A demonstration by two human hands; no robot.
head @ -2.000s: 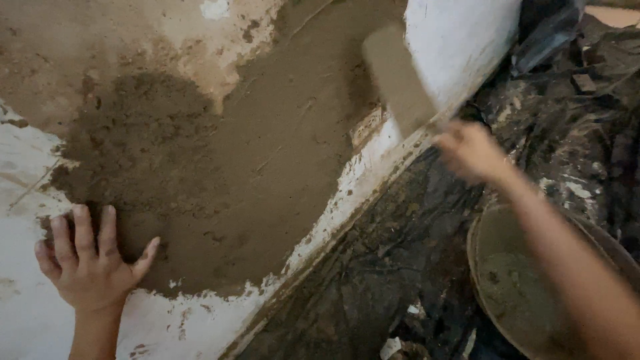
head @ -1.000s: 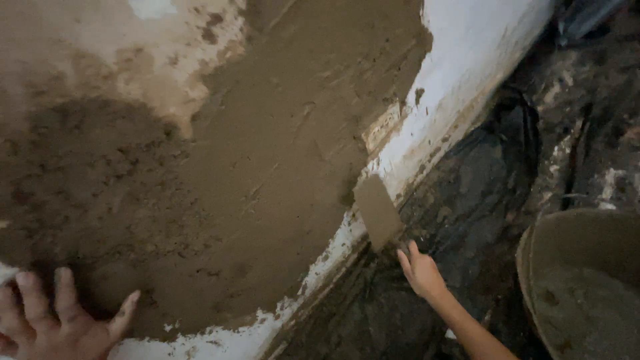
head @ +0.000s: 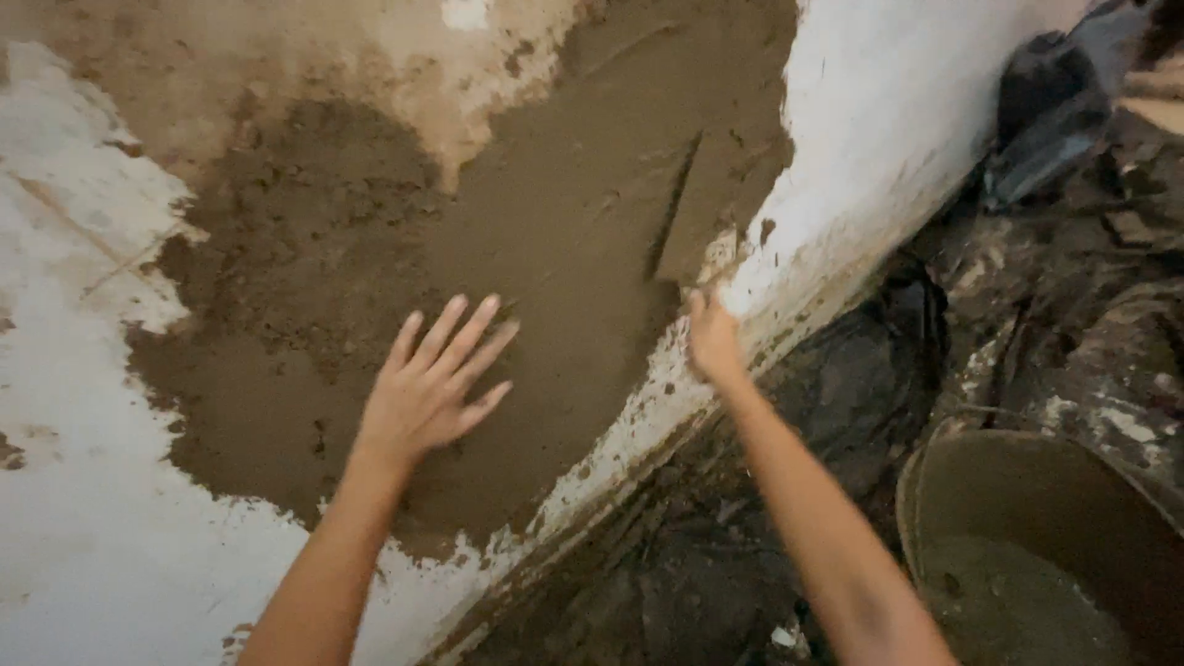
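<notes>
A wide patch of wet brown plaster (head: pixel 555 259) covers the middle of a white wall (head: pixel 83 555). My left hand (head: pixel 430 384) has its fingers spread over the lower part of the patch and holds nothing; whether it touches the plaster I cannot tell. Further right, my right hand (head: pixel 715 338) grips a flat trowel (head: pixel 698 208), its plaster-coated blade lying against the patch near its right edge. The grip itself is mostly hidden in my fingers. Just above this hand, a small pale spot (head: pixel 720 254) shows beside the blade.
A bucket (head: pixel 925 555) with grey-brown wet mix inside stands at the lower right. Crumpled black plastic sheeting (head: pixel 832 388) covers the floor along the wall's base, with pale splashes and debris. A dark plastic bundle (head: pixel 1054 120) lies at the upper right.
My right hand has brought the trowel from the patch's lower right edge up onto the plaster. My left hand has moved right and up, from the patch's lower left edge to over the plaster.
</notes>
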